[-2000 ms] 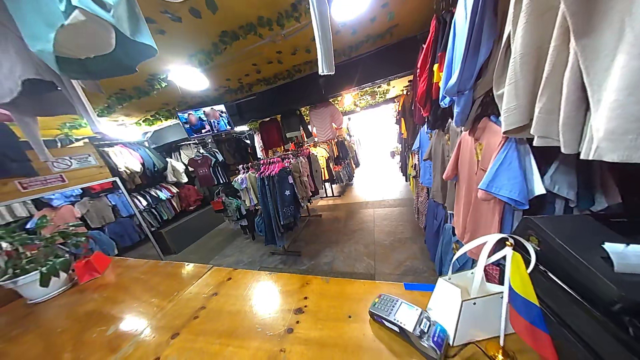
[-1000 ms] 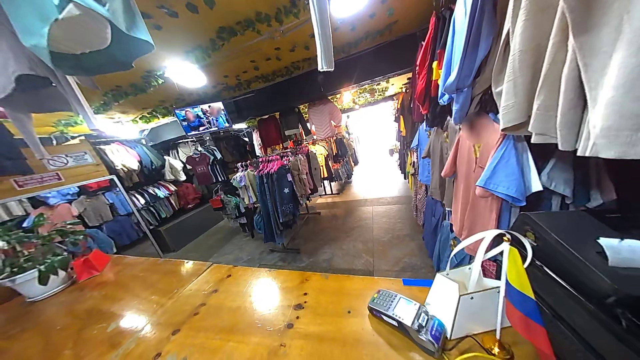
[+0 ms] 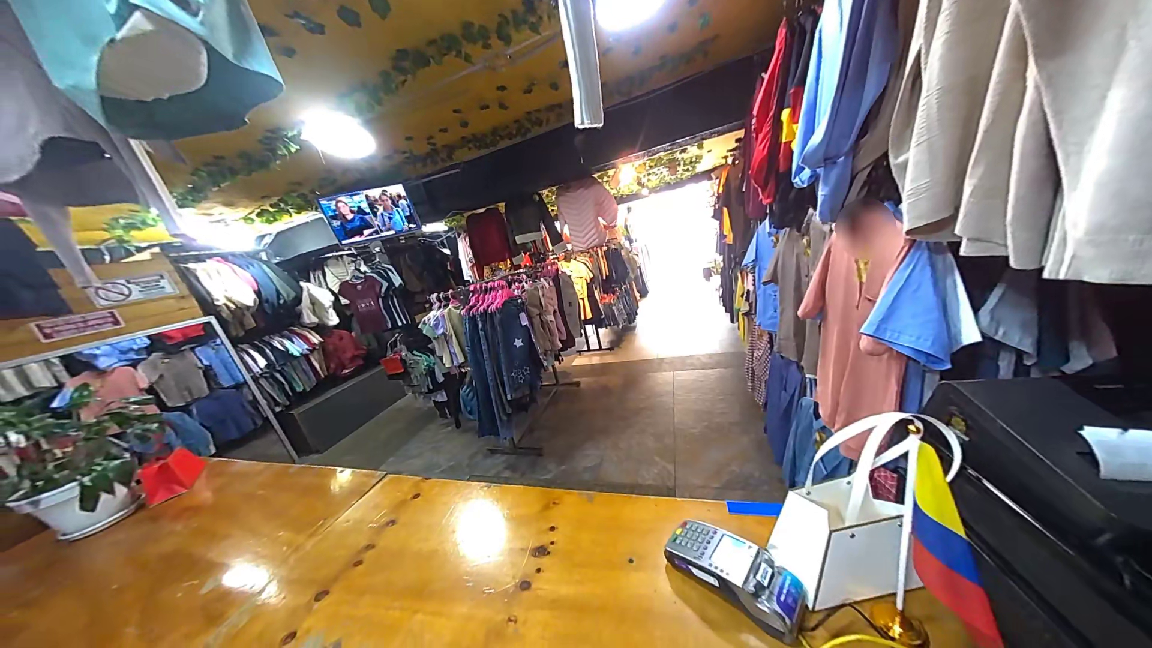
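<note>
Neither my left hand nor my right hand is in view. On the varnished wooden counter (image 3: 432, 558) lies a card payment terminal (image 3: 733, 576), its keypad and small screen facing up. Just right of it stands a white handled bag (image 3: 850, 540). A small yellow, blue and red flag (image 3: 945, 531) hangs from a white pole on a gold base, in front of the bag. At the counter's left end are a potted plant (image 3: 67, 468) in a white pot and a red folded object (image 3: 171, 475).
Beyond the counter, racks of clothes (image 3: 504, 351) stand on a tiled floor (image 3: 648, 414). Garments (image 3: 855, 315) hang along the right side. A black case-like object (image 3: 1053, 468) sits at the right edge. A lit television (image 3: 369, 214) is mounted at the back left.
</note>
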